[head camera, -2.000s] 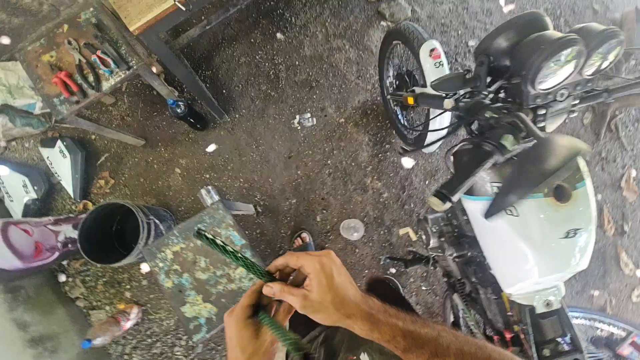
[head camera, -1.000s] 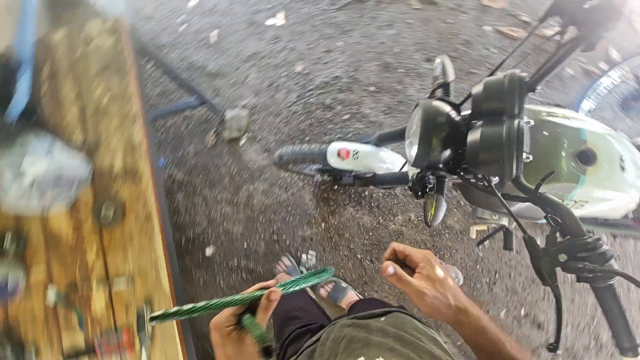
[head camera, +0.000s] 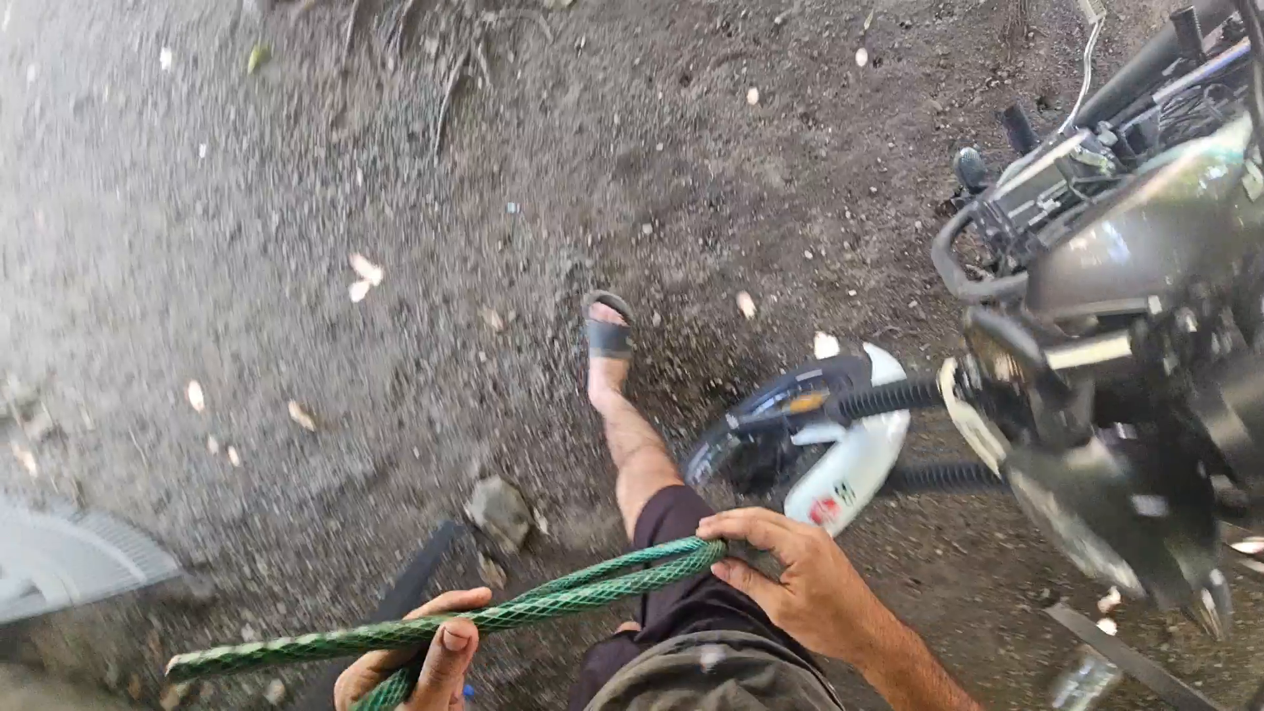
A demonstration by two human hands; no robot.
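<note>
A green braided hose [head camera: 553,597] lies folded back on itself across the front of my body. My left hand [head camera: 425,642] grips its two strands near the lower left, and one cut end sticks out to the left past my fingers. At the fold on the right, my right hand [head camera: 780,573] pinches the hose between thumb and fingers. The other end is hidden below my left hand.
A motorcycle stands at the right, its front wheel [head camera: 760,415] and white front fender [head camera: 854,464] near my right hand. My sandalled foot [head camera: 608,336] is on the dirt ground. A rock [head camera: 501,513] lies ahead of my left hand; a pale object [head camera: 69,558] is at the left edge.
My right hand, apart from the hose one second ago, now holds its fold. The view has swung away from the wooden table, and one foot is now stretched forward.
</note>
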